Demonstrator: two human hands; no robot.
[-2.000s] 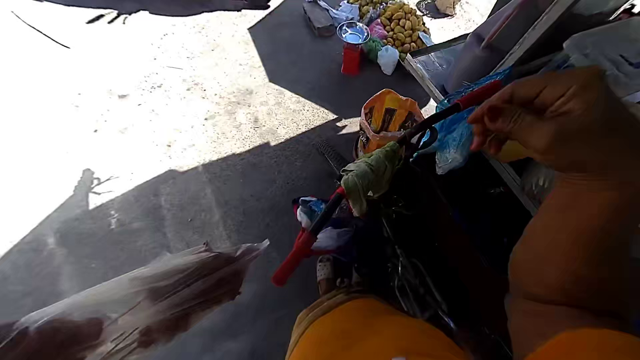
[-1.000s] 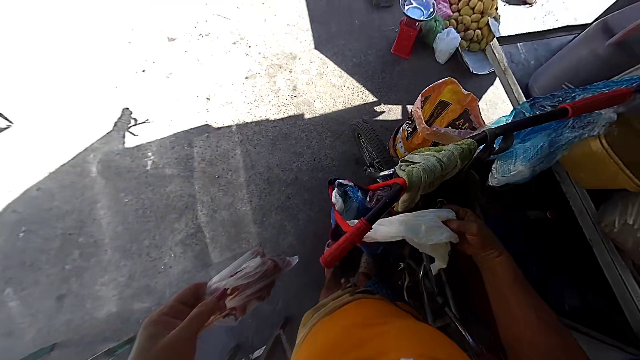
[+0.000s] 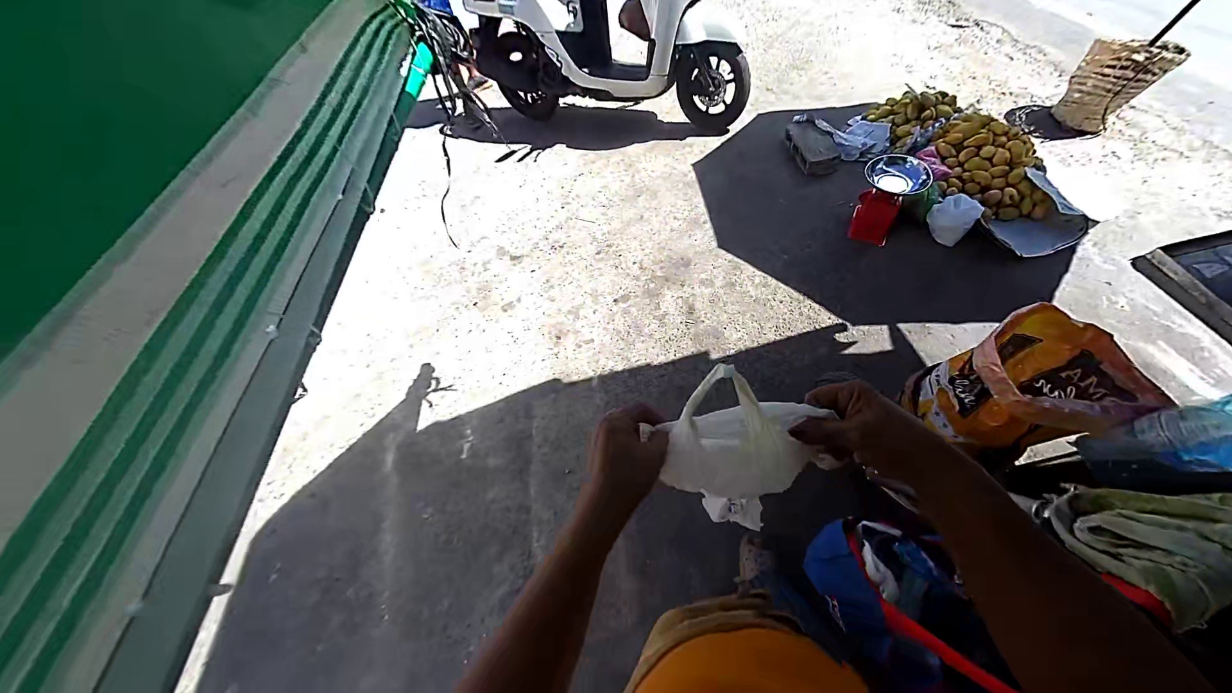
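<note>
A small white plastic carrier bag [image 3: 736,457] is stretched between my two hands over the shaded pavement, its handle loops standing up. My left hand [image 3: 626,452] grips its left edge. On the other side my right hand [image 3: 852,423] pinches the right edge between thumb and fingers. What lies inside the bag cannot be seen. Below my right forearm is a blue bag with red trim [image 3: 847,568], holding cloth or plastic. An orange printed carrier bag [image 3: 1044,375] stands to the right of my right hand.
A green cloth [image 3: 1145,539] lies at the lower right. Farther off are a red scale with a metal pan [image 3: 898,176], a pile of yellow mangoes [image 3: 987,159], a woven basket [image 3: 1116,82] and a white scooter [image 3: 616,48]. A green striped awning [image 3: 221,231] slopes along the left.
The view has swung left and up. A second ago my right hand held white plastic by the handlebar and my left a clear bag with something reddish; now both hands hold the white bag.
</note>
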